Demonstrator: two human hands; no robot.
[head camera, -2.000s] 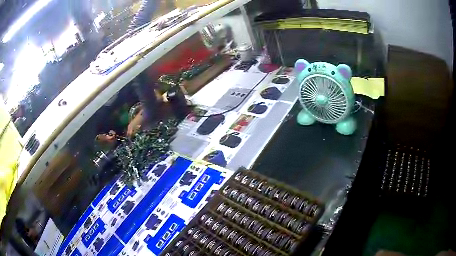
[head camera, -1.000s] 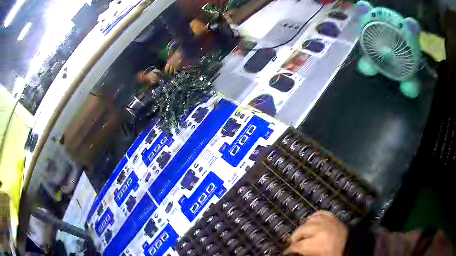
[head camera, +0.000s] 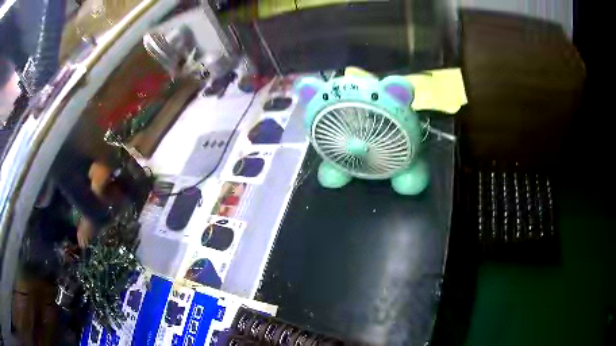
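Neither of my hands is in the picture. The divided tray (head camera: 280, 332) shows only as a corner at the bottom edge, with dark round parts in its cells; the rest is cut off. It lies on the blue-and-white printed sheet (head camera: 154, 307) and the dark bench top. The mint-green desk fan (head camera: 361, 140) stands upright on the dark bench top (head camera: 351, 250), with its round grille facing me.
Yellow paper (head camera: 439, 90) lies behind the fan. A tangled pile of small dark parts (head camera: 108, 277) is at the far left, beside another person's hands (head camera: 86, 230). A spare tray (head camera: 517, 206) sits low at the right, above a green floor (head camera: 540, 297).
The view has swung right, so the fan is nearer the middle and the tray has slid down to the bottom edge. The hand over the tray a second ago is out of view.
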